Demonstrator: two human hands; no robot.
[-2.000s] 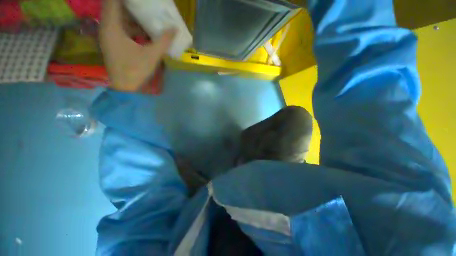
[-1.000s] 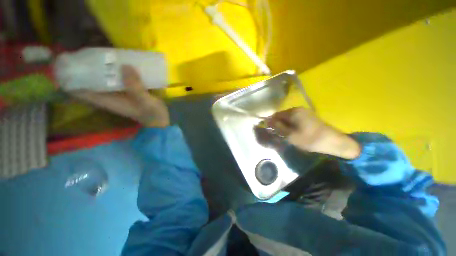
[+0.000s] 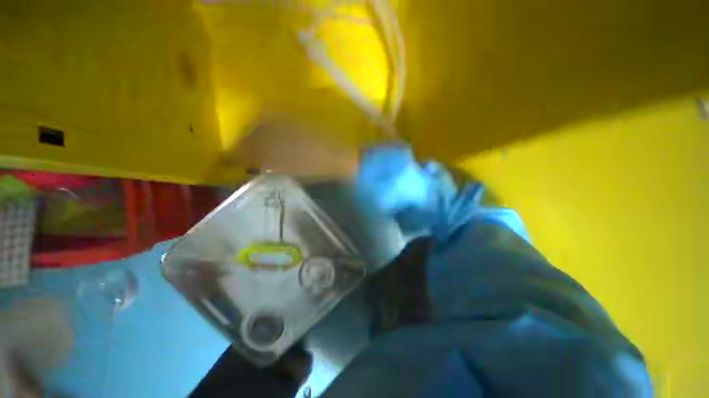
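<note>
The shiny silver can (image 3: pixel 299 221) stands in front of me, its top facing up. Its yellow handle loop (image 3: pixel 270 255) lies untouched on the top. The top also bears a dark round opening (image 3: pixel 263 330) and a round metal disc (image 3: pixel 317 274). My right hand (image 3: pixel 299 148) is heavily blurred just beyond the can's far edge; its fingers cannot be made out. A blurred pale shape (image 3: pixel 35 334), possibly the white bottle, is low at the left edge. My left hand (image 3: pixel 22 379) is a blurred, cut-off patch beside it; its hold is unclear.
The yellow cabinet (image 3: pixel 583 179) fills the back and right, with a white tube and hose (image 3: pixel 342 78) inside. Red crates (image 3: pixel 155 210) and a pale perforated tray (image 3: pixel 15 241) are at the left. A clear plastic bottle or cup (image 3: pixel 117 288) lies on the blue floor.
The can has moved left from near the cabinet door. My right hand has left its top and moved to its far side. My left hand has dropped from the upper left to the lower left edge.
</note>
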